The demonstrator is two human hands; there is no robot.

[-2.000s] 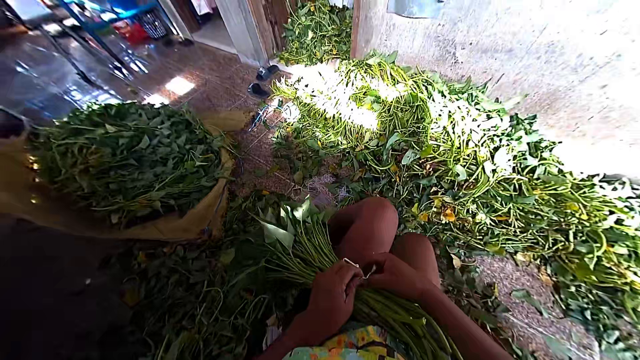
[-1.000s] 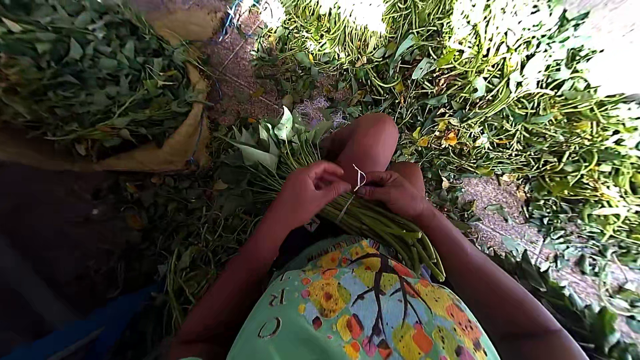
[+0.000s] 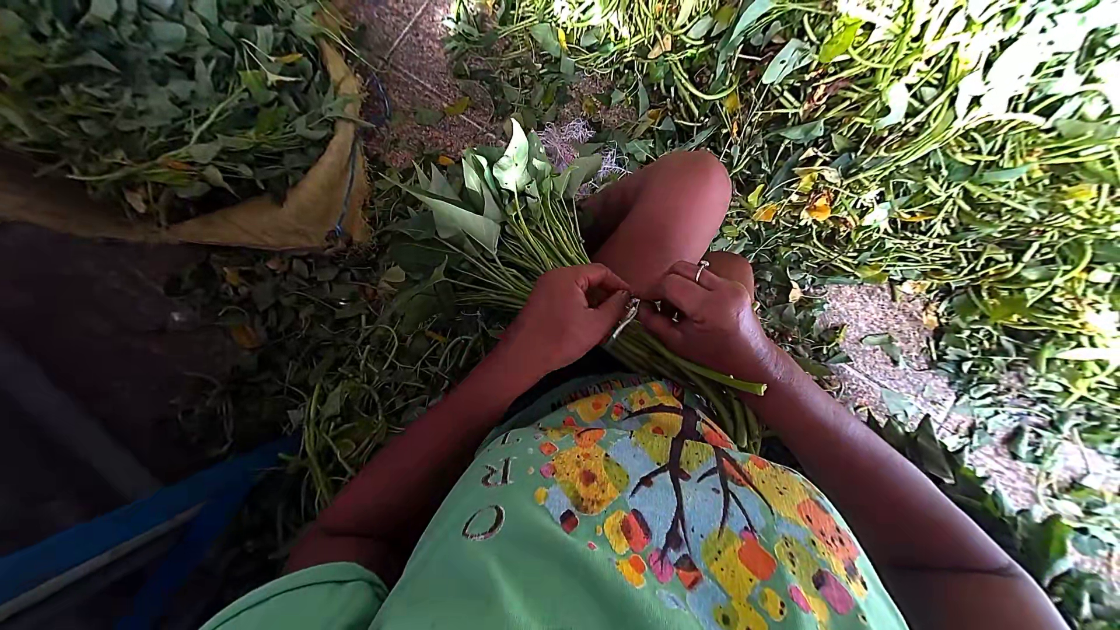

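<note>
A bundle of long-stemmed leafy greens [image 3: 542,232] lies across my lap, its leaves up and to the left, its cut stem ends down and to the right. Over the stems, my left hand [image 3: 577,311] pinches one part of a thin white tie [image 3: 626,317] between thumb and fingers. My right hand [image 3: 704,311], with a ring on one finger, grips the tie from the other side, close to my left fingertips. The fingers partly hide the tie and the stems beneath it.
Loose greens [image 3: 989,184] cover the floor at the right. A brown sack cloth [image 3: 289,214] at the upper left holds a heap of leaves [image 3: 166,96]. Pale tangled strands [image 3: 564,140] lie beyond my knee. A blue frame-like object [image 3: 131,525] stands at the lower left.
The view has tilted down a lot. One second ago my hands were apart with a white loop of tie standing between them; now the fingertips have come close together and the loop looks smaller.
</note>
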